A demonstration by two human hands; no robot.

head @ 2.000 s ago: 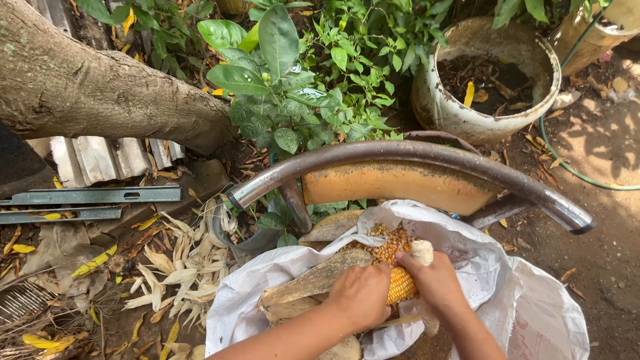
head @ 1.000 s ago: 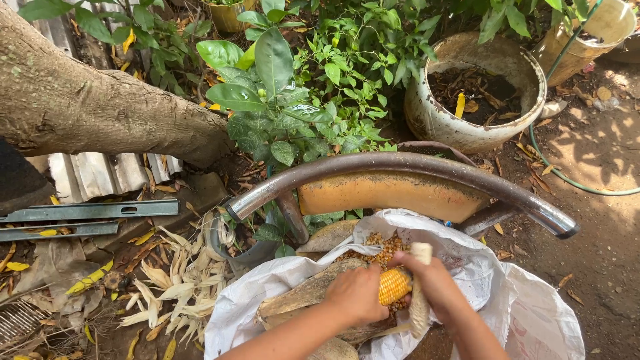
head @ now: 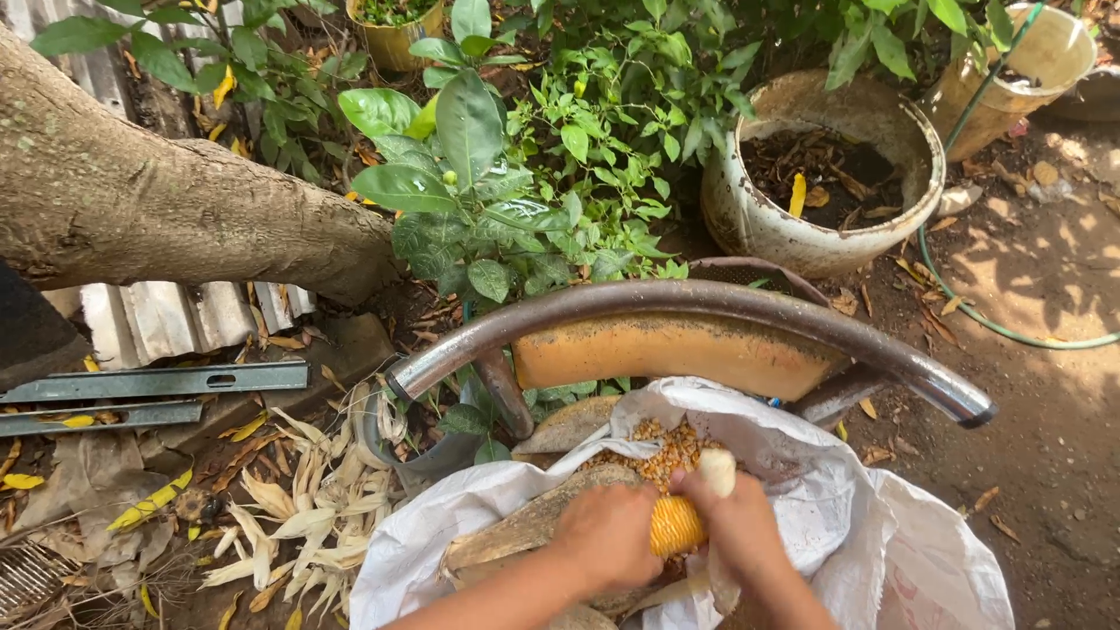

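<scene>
My left hand [head: 608, 534] is closed around a yellow ear of corn [head: 675, 527], whose kernel-covered part shows between my two hands. My right hand [head: 735, 516] grips a pale bare corncob [head: 717, 472], its end sticking up past the thumb, against the right side of the ear. Below and around both hands lies a white woven sack [head: 805, 464], with loose corn kernels [head: 669, 451] gathered beyond my hands. A worn, brownish slab-like piece [head: 525, 525] lies under my left hand; its material is hard to tell.
A chair's curved metal tube [head: 682, 302] and its orange backrest [head: 665, 350] stand just beyond the sack. Dry corn husks [head: 306, 516] lie on the ground at left, near metal channels [head: 166, 383] and a tree trunk [head: 175, 201]. A rusty white pot [head: 822, 219] stands at upper right.
Both hands stay over the sack with the corn. The bare cob in my right hand has tilted: it stood more upright a second ago. The ear stays in my left hand.
</scene>
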